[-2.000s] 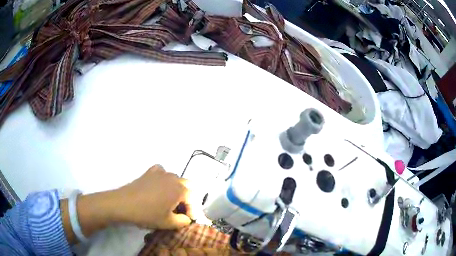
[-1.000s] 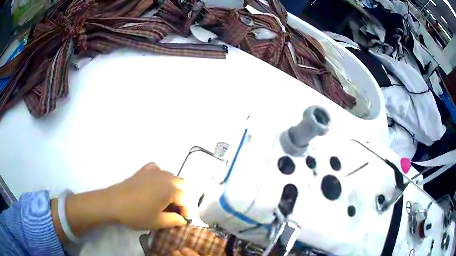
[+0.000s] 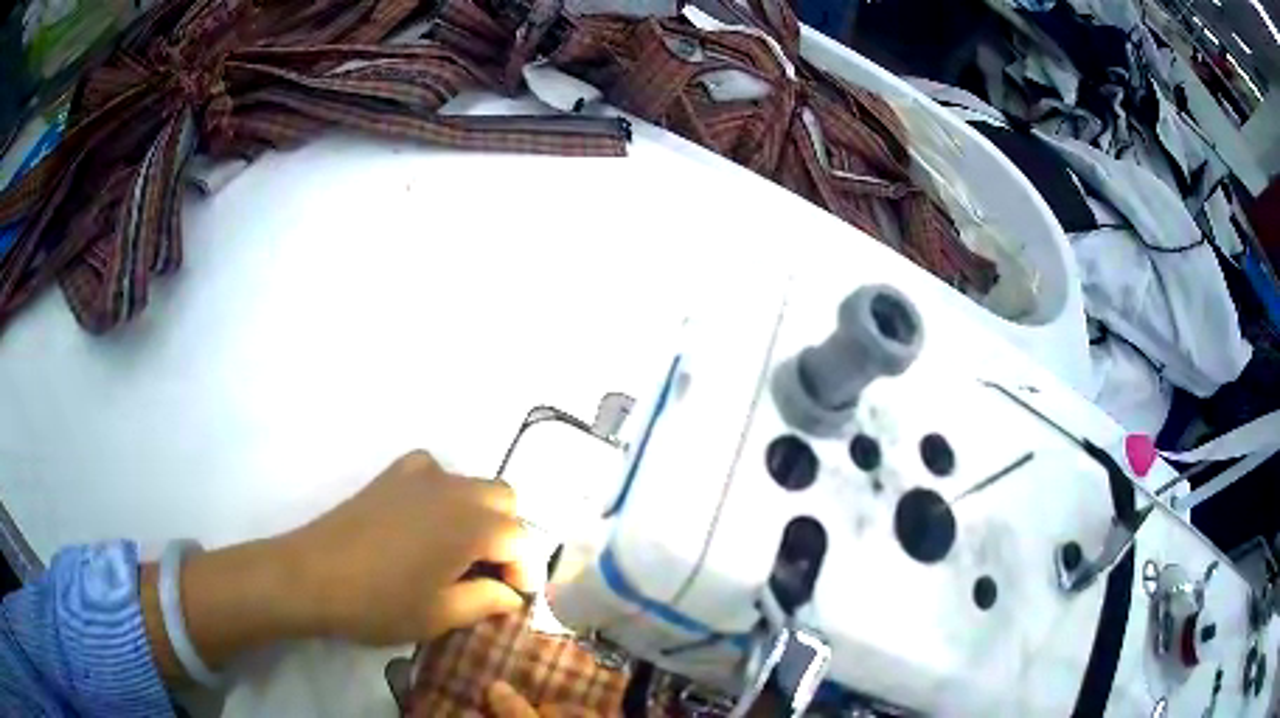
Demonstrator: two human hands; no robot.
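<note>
My left hand (image 3: 400,554), with a blue sleeve and a pale wristband, reaches in from the left. Its thumb and fingers close at the upper edge of a brown checked garment panel (image 3: 512,662), beside the needle area. Only a few fingertips of my right hand (image 3: 517,701) show at the bottom edge, lying on the panel; the rest is out of the picture. The white sewing machine head (image 3: 730,491) stands right of my left hand and hides the needle. Part of the panel is cut off by the frame.
Brown striped straps (image 3: 183,105) lie heaped and knotted along the far side of the white table (image 3: 323,281). More straps (image 3: 786,126) lie in a white curved trough (image 3: 1046,267) behind the machine. White and black cloth (image 3: 1151,253) is piled at the right.
The panel now shows more fully below my left hand. My right fingertips have come into view at the bottom edge. My left hand has shifted slightly left.
</note>
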